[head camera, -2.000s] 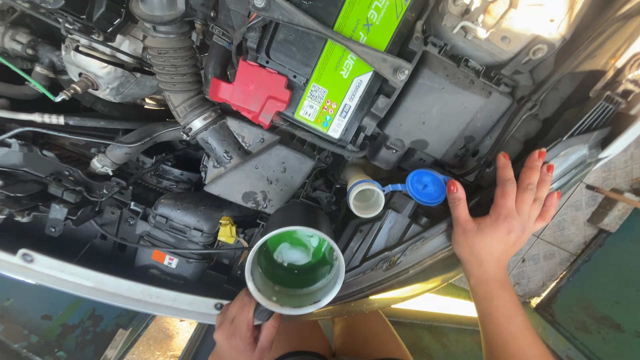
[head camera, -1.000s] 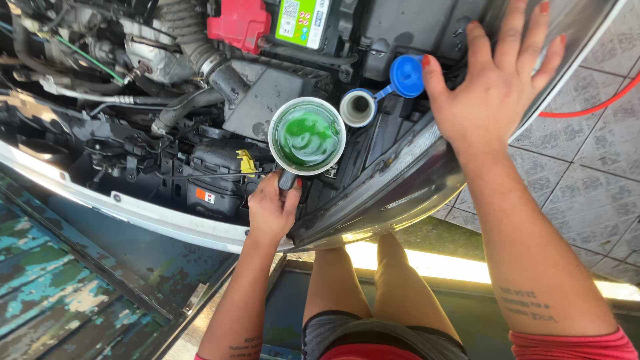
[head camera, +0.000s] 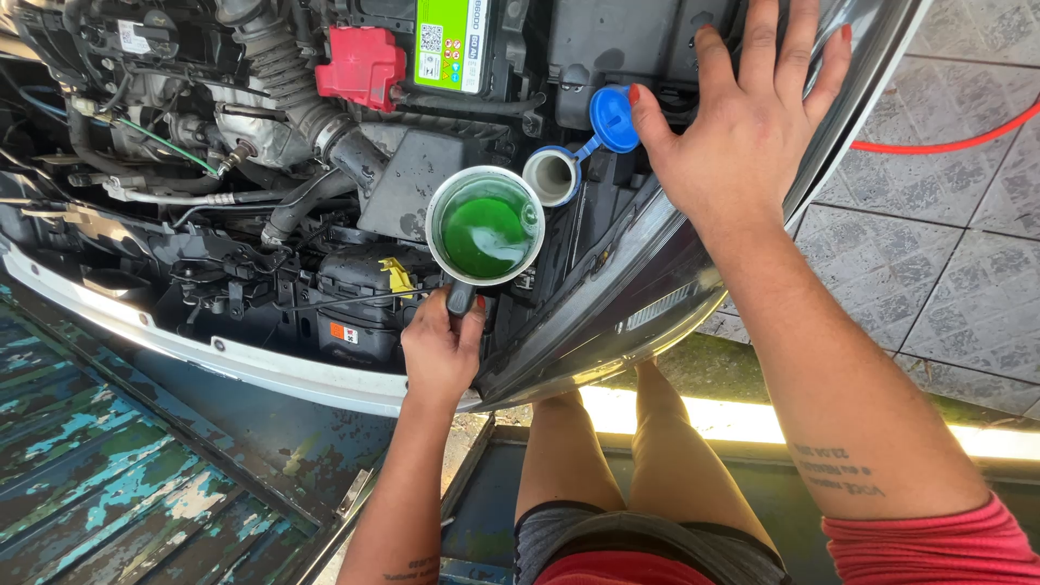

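My left hand (head camera: 443,345) grips the dark handle of a metal mug (head camera: 437,244) that holds green liquid (head camera: 486,236) with some foam on it. Just to the mug's upper right is the open filler neck (head camera: 553,176) of a reservoir, its blue cap (head camera: 614,119) flipped back on a strap. My right hand (head camera: 735,138) rests palm down, fingers spread, on the edge of the engine bay by the headlight, its thumb beside the blue cap. Nothing shows in that hand, though its underside is hidden.
A car battery (head camera: 452,41) with a green label and a red terminal cover (head camera: 361,68) lie beyond the mug. Left of them runs a ribbed air intake hose (head camera: 280,69). The white front body edge (head camera: 268,361) curves below. A red hose (head camera: 951,149) crosses the tiled floor (head camera: 975,203).
The mug, low and left of the filler neck two seconds ago, is now close beside it, with more of the green liquid in sight. The camera view has shifted.
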